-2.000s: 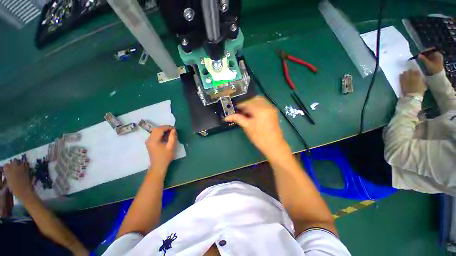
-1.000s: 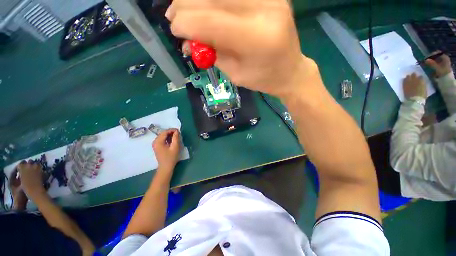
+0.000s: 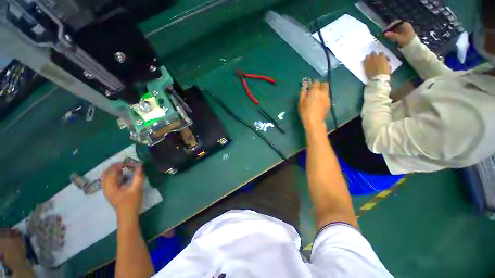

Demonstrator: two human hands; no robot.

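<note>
My right hand (image 3: 315,104) is at the right of the bench, its fingertips closed on a small silver module (image 3: 306,83) that they partly hide. My left hand (image 3: 126,187) is over the white paper, left of the fixture, with thumb and fingertips around another silver module (image 3: 130,164). The press fixture (image 3: 149,111) has a lit green plate under its black head. Its brass-brown nest (image 3: 189,138) shows on the black base (image 3: 209,127), with no grey module visible in it.
Red-handled cutters (image 3: 254,81), a thin dark tool (image 3: 270,120) and white scraps (image 3: 264,126) lie right of the fixture. A black cable (image 3: 239,117) curves past them. Grouped modules (image 3: 48,228) lie on white paper (image 3: 95,214). A neighbour's hands (image 3: 376,65) are at a sheet (image 3: 347,43).
The view has turned right. My right hand has left the red ball handle and moved to the bench at the right. The grey module seen in the nest no longer shows there. My left-hand fingers have spread wider.
</note>
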